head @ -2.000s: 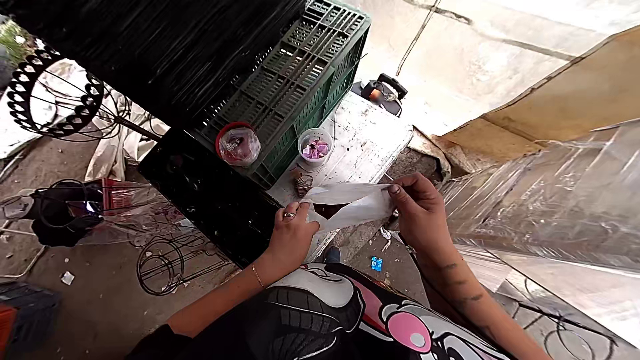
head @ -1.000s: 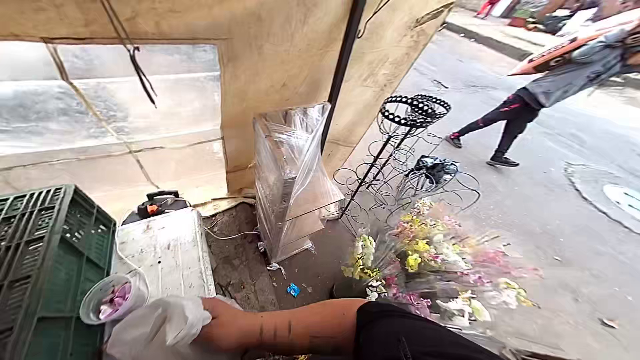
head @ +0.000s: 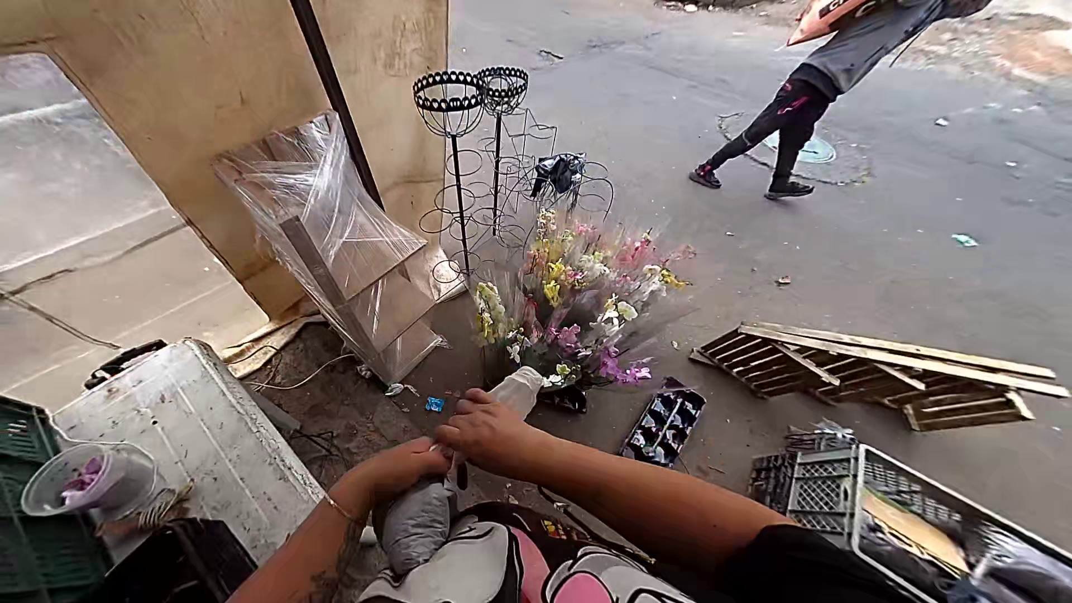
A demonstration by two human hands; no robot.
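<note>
My left hand point(head: 402, 471) and my right hand point(head: 486, 431) meet in front of my body, both closed on a whitish plastic bag point(head: 519, 392). Its pale upper part sticks out beyond my right hand. Below my left hand hangs a rounded, filled grey-white part point(head: 419, 523), which seems to belong to the same bag. My fingers hide the gathered middle. Left of my hands, a clear plastic tub point(head: 126, 477) with pink-purple pieces stands by a scuffed white box point(head: 201, 427).
Wrapped potted flowers point(head: 586, 310) stand ahead, near wire plant stands point(head: 456, 176) and a plastic-wrapped wooden item point(head: 335, 251). Wooden crates point(head: 837, 360), a black tray point(head: 664, 425) and a plastic crate point(head: 854, 502) lie right. A person point(head: 837, 75) walks beyond, carrying a sack.
The view has swung far right towards the street. Two seconds ago my hands held the whitish bag spread between them; now they are together around its gathered middle.
</note>
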